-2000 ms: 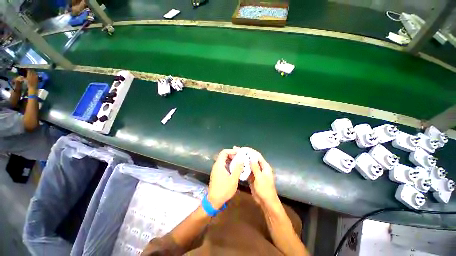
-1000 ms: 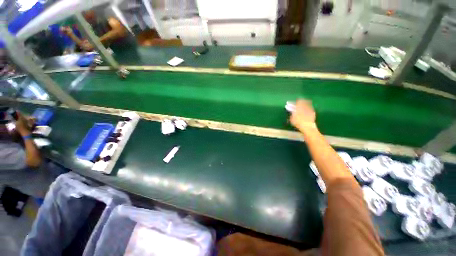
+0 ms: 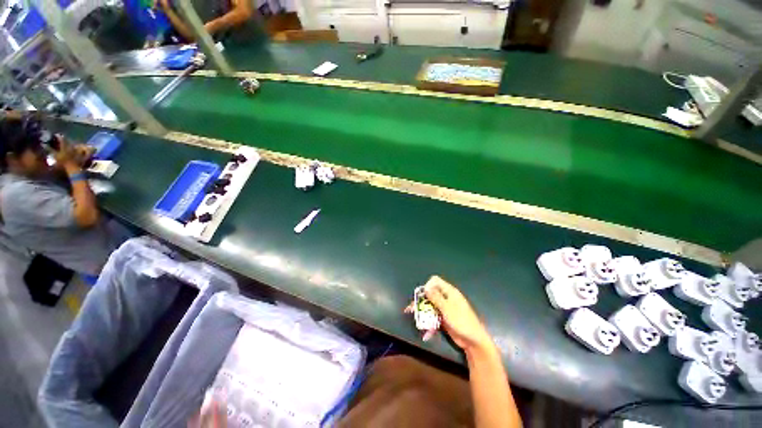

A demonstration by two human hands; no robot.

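Note:
My right hand (image 3: 451, 311) holds a plug body with inner parts (image 3: 425, 311), white with yellowish and dark bits, above the bench's front edge. My left hand (image 3: 212, 411) is blurred and cut off at the bottom edge, over the near lined bin (image 3: 336, 338), beside layered white housing covers (image 3: 271, 376). Whether it holds anything cannot be told. Many closed adapters (image 3: 593, 331) lie grouped at the right of the bench.
Left of centre are white plug bodies (image 3: 305, 176), a small white strip (image 3: 307, 221), a blue tray (image 3: 187, 191) and a long white strip with openings (image 3: 227, 197). The green belt (image 3: 501, 155) runs beyond. A person (image 3: 50, 201) sits at left. A far bin (image 3: 75, 351) stands beside the near one.
My right hand has come back from the belt with the plug body. My left hand has come into view at the near bin. One more closed adapter shows in the group compared with two seconds ago.

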